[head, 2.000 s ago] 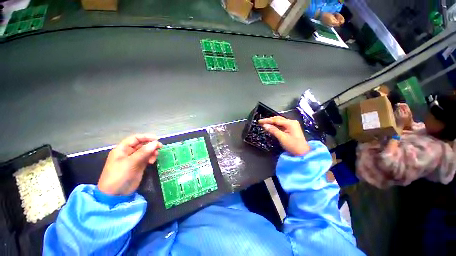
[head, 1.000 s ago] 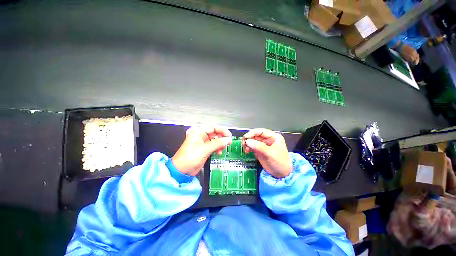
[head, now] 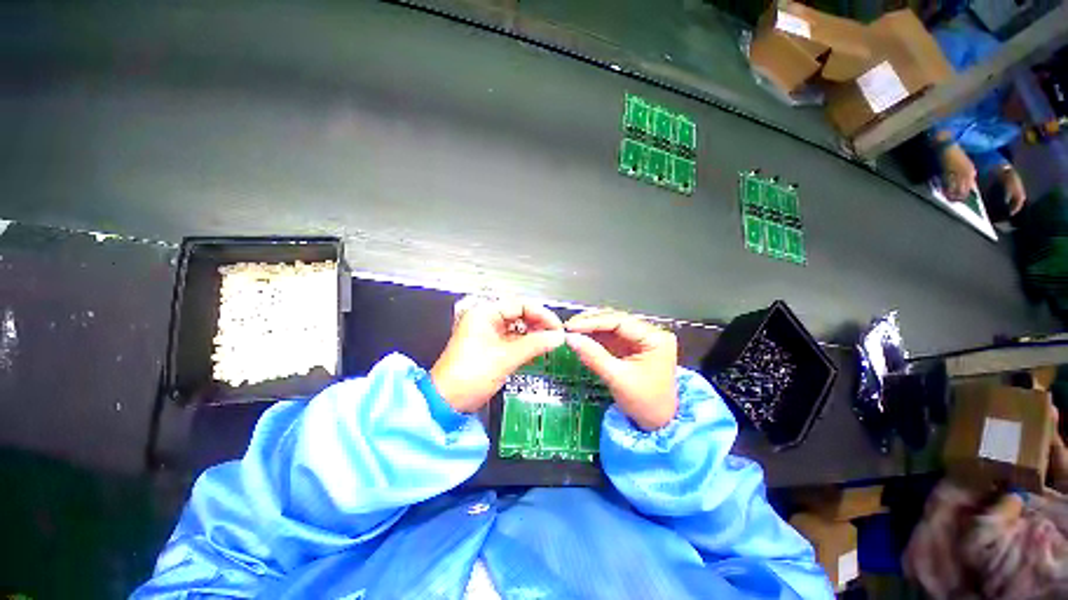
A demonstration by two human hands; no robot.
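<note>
A green circuit board [head: 550, 424] lies on the black bench in front of me, its far edge hidden under my hands. My left hand [head: 492, 349] is over the board's upper left, with a tiny component [head: 517, 326] showing between its fingers. My right hand [head: 627, 361] is over the upper right, thumb and finger pinched. The fingertips of both hands meet above the board's far edge; what the right fingertips hold is too small to tell. A black bin of cream-white components [head: 276, 322] stands at left, a black bin of dark components [head: 759, 377] at right.
Beyond the bench edge runs a dark conveyor belt [head: 351, 141] with two green boards [head: 658, 143]. A crumpled silver-black bag [head: 881, 363] lies right of the right bin. Cardboard boxes [head: 884, 88] stand across the belt and at far right [head: 998, 434]. Other people's hands show at upper right.
My right hand has moved from the right bin to the board, and my left hand has come over the board too. Since one second ago, my fingertips have closed together. The view has shifted.
</note>
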